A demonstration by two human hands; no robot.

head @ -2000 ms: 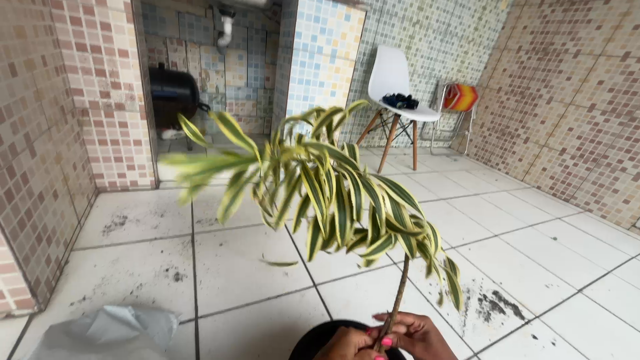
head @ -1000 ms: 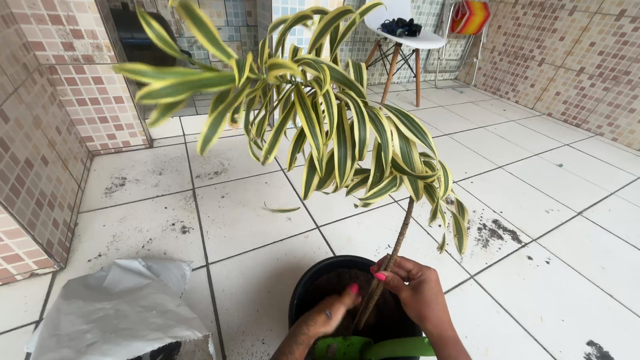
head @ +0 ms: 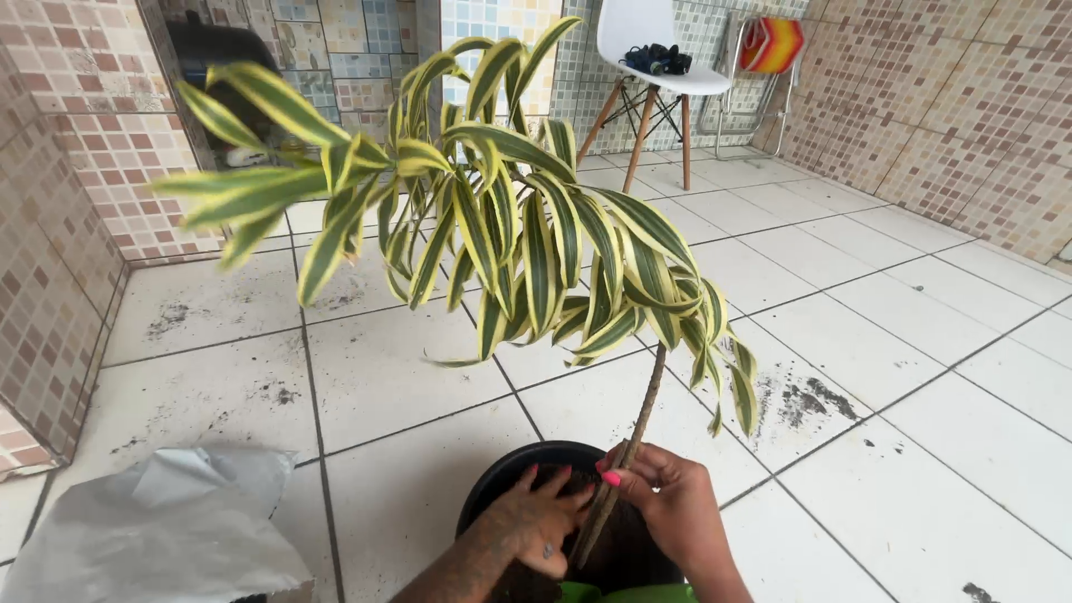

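A leafy plant with yellow-edged green leaves (head: 536,243) leans left from a woody stem (head: 649,402) that stands in a black pot (head: 502,461) at the bottom centre. My right hand (head: 678,494) pinches the stem and a short stick beside it just above the pot's rim. Inside the pot my left hand (head: 536,515) rests with fingers spread on the dark soil (head: 544,477), left of the stem; soil marks its skin. Something green (head: 620,593) shows at the pot's near side, partly cut off by the frame.
A grey plastic bag (head: 159,528) lies at the lower left. Soil is scattered on the white tile floor (head: 402,377). Farther back are a white chair (head: 670,79) with dark items on its seat, a folded chair with red-orange fabric (head: 770,46), and tiled walls.
My left hand has moved from beside the stem onto the soil, its fingers now spread. My right hand stays at the stem. The view has tilted down since the earliest frame.
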